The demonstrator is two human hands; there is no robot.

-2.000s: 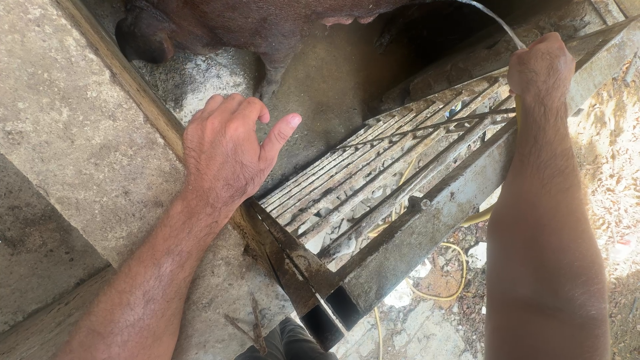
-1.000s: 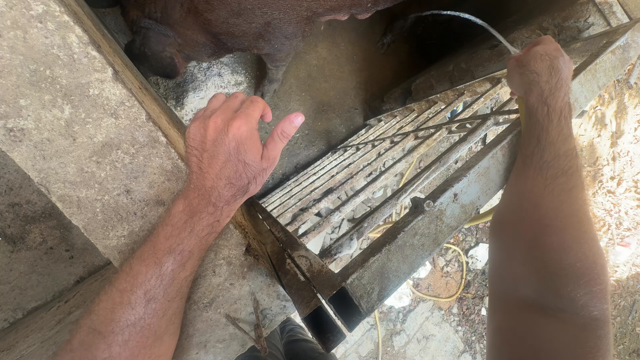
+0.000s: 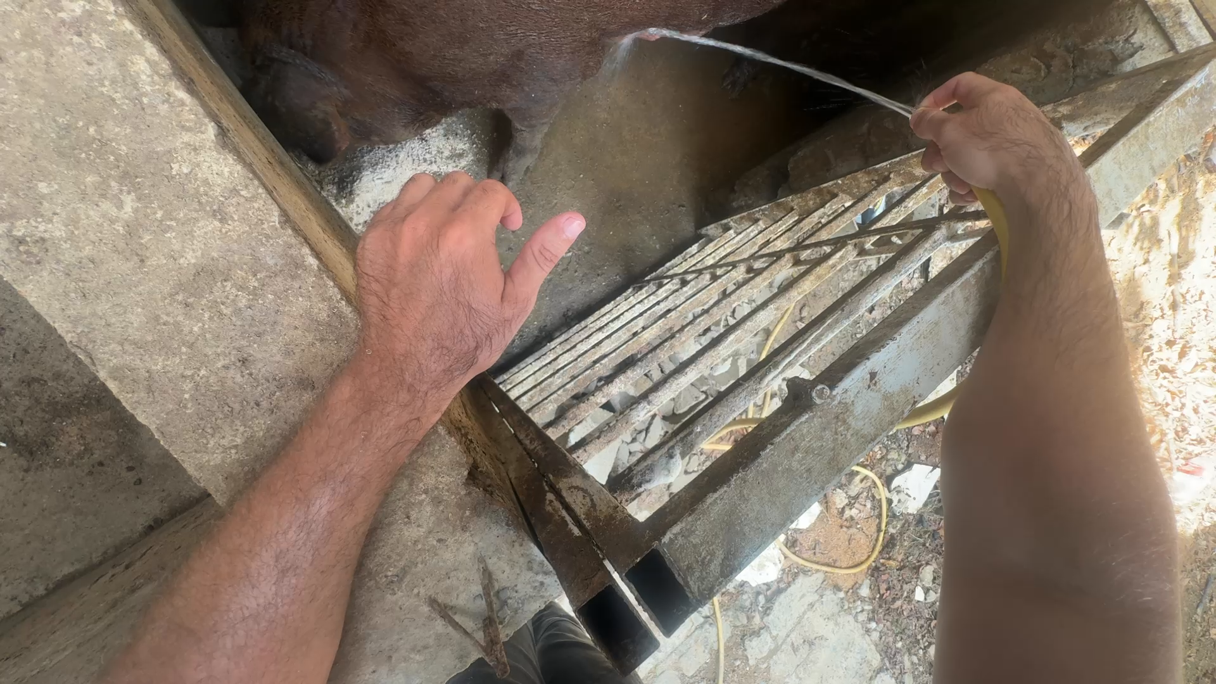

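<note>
My right hand (image 3: pixel 993 138) is closed round the end of a yellow hose (image 3: pixel 996 223), above the top rail of a metal barred gate (image 3: pixel 836 380). A thin stream of water (image 3: pixel 788 66) runs from it to the left and meets the underside of a reddish-brown animal (image 3: pixel 475 57), perhaps a pig or cow; its whole body is not in view. My left hand (image 3: pixel 442 275) is held over the corner where the gate meets the wall edge, fingers loosely curled and thumb apart, with nothing in it. Whether its underside touches the edge is hidden.
A concrete wall top (image 3: pixel 171 218) with a brown edge runs along the left. Beyond the gate lies a wet concrete floor (image 3: pixel 627 171). Rubble (image 3: pixel 912 489) and a loop of thin yellow hose or cable (image 3: pixel 879 537) lie on the near side. Two square tube ends (image 3: pixel 617 617) stick out below.
My right hand has turned, and its fingers now show at the hose end. The water stream, earlier seen reaching less far left, now meets the animal's underside. My left hand has barely moved.
</note>
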